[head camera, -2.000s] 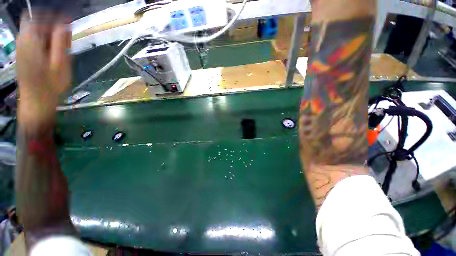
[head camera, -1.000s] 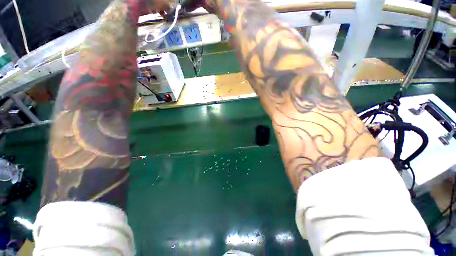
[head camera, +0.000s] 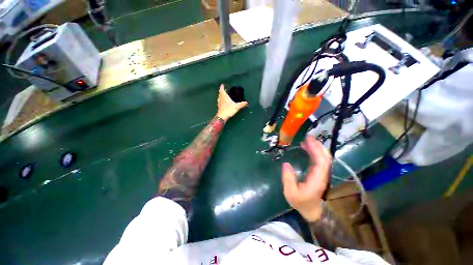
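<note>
The orange electric screwdriver (head camera: 299, 115) hangs tilted over the green belt, right of centre, with its metal nozzle (head camera: 273, 146) at the lower end. My right hand (head camera: 310, 181) is just below it, fingers apart and empty, not gripping the driver. My left hand (head camera: 228, 105) is at the middle of the belt with thumb and fingers around a round black housing (head camera: 236, 93). Part of the housing shows beyond the fingers.
Pale-faced housings (head camera: 67, 159) lie on the belt (head camera: 119, 207) at left. A white control box (head camera: 62, 62) stands on the far ledge. A white feeder machine (head camera: 384, 72) with thick black hoses is at right. Cardboard boxes (head camera: 352, 207) sit below the belt edge. A person's white sleeve (head camera: 446, 114) shows at far right.
The view has swung right and down. My arms, earlier stretched up to the white socket strip, are now over the belt. My left hand has taken hold of the black housing; my right is beside the driver.
</note>
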